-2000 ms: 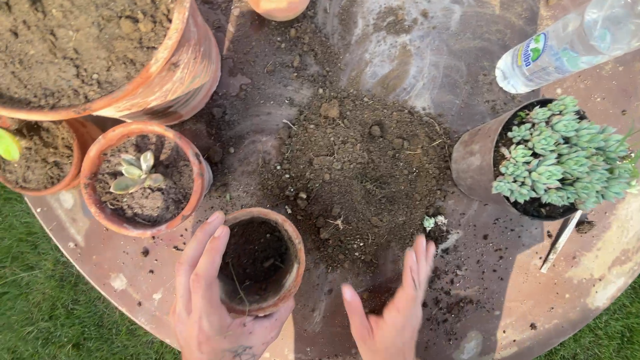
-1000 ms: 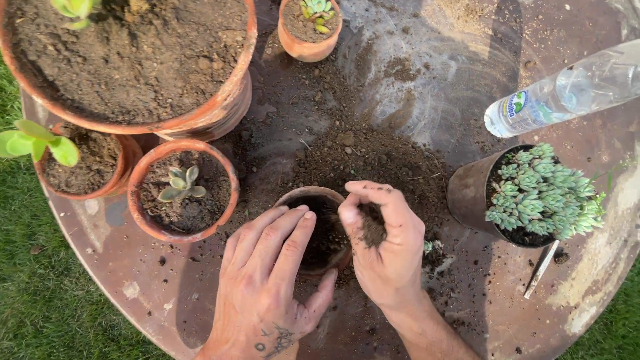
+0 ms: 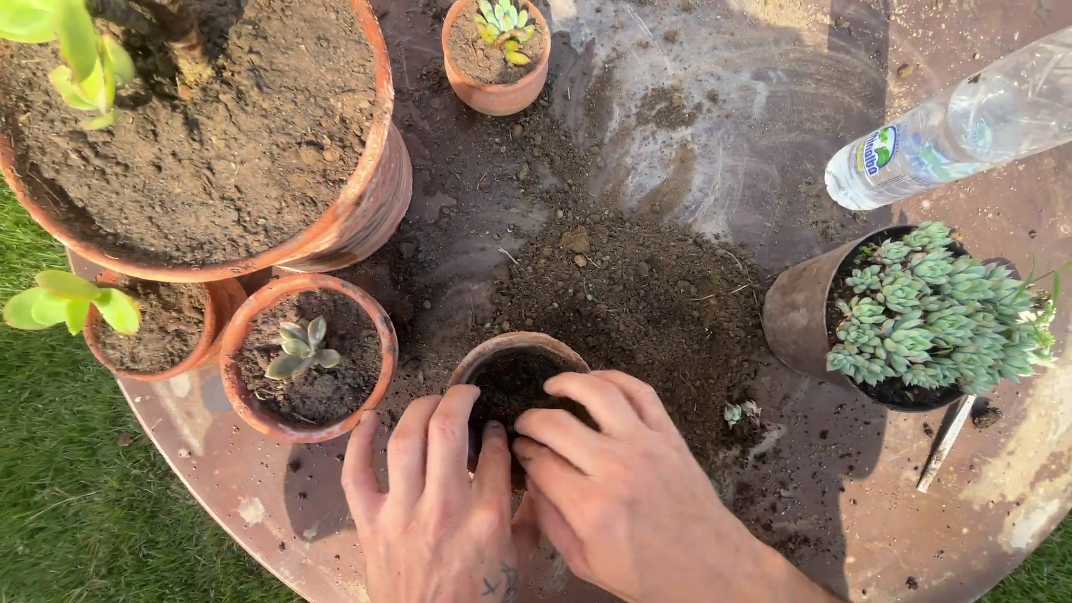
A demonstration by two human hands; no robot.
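Note:
A small terracotta pot [image 3: 521, 342] with dark soil inside stands at the near edge of a soil heap [image 3: 645, 293]. My left hand [image 3: 440, 486] lies around the pot's left and near side, its fingers over the rim. My right hand [image 3: 607, 469] reaches over the right rim, fingertips bent down into the soil; whether they still hold any soil is hidden. A small succulent cutting [image 3: 741, 413] lies on the table right of my right hand. The pot's near side is hidden by my hands.
Left are a large terracotta pot [image 3: 389, 193] and two small potted succulents [image 3: 310, 356] [image 3: 151, 322]. Another potted succulent [image 3: 497, 96] stands at the back. Right are a plastic bottle [image 3: 938, 142], a pot of clustered succulents [image 3: 800, 310] and a thin metal tool [image 3: 946, 444]. Grass borders the round table.
My right hand, beside the heap at first and then holding soil above the pot, now has its fingers inside the pot. My left hand stays at the pot.

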